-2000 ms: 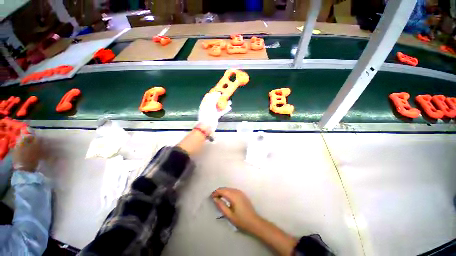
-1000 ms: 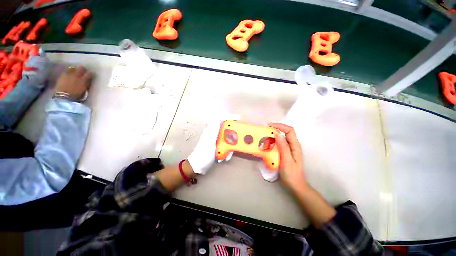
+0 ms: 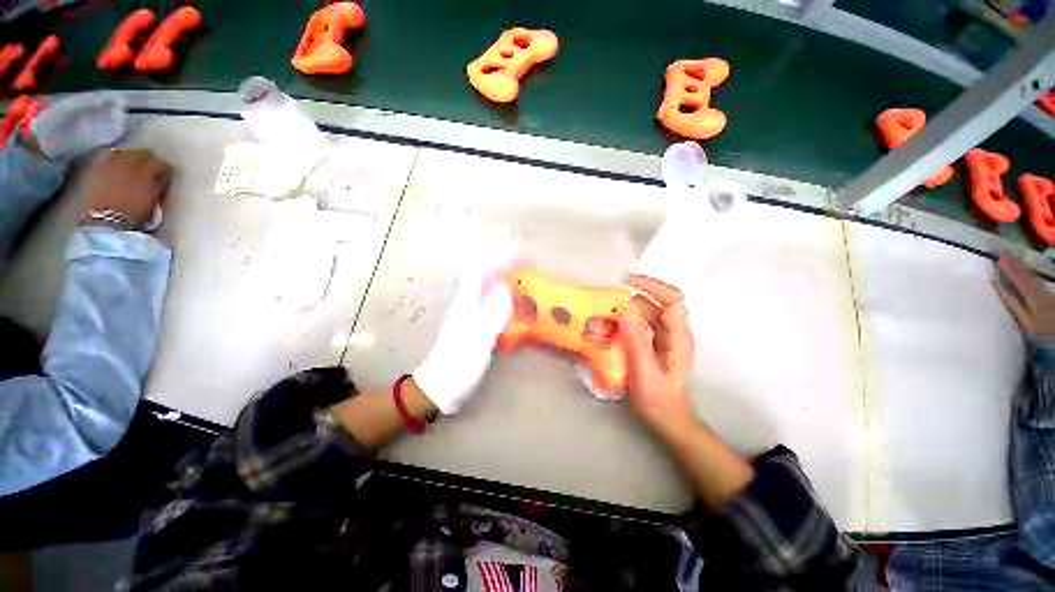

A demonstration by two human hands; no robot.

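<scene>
An orange controller grip shell [image 3: 561, 315] is held above the whitish bench, its round openings facing me. My left hand [image 3: 469, 335], in a white glove, grips the shell's left end. My bare right hand [image 3: 657, 347] holds its right end, with the fingers behind the upper edge and the thumb over the front near the right opening. A bit of white cloth [image 3: 602, 386] shows below the right handle. The shell and my fingers are slightly blurred.
The green conveyor belt [image 3: 602, 93] carries spaced orange shells. A white bottle [image 3: 677, 237] stands ahead of my right hand, another [image 3: 278, 121] further left. A neighbour's arms [image 3: 116, 278] rest at left; another person's arm [image 3: 1035, 347] is at right. A metal post [image 3: 926, 150] crosses the belt.
Two seconds ago my left hand held a shell over the belt. Since one second ago, my right thumb has moved onto the shell's front. Another person's arm has appeared at right.
</scene>
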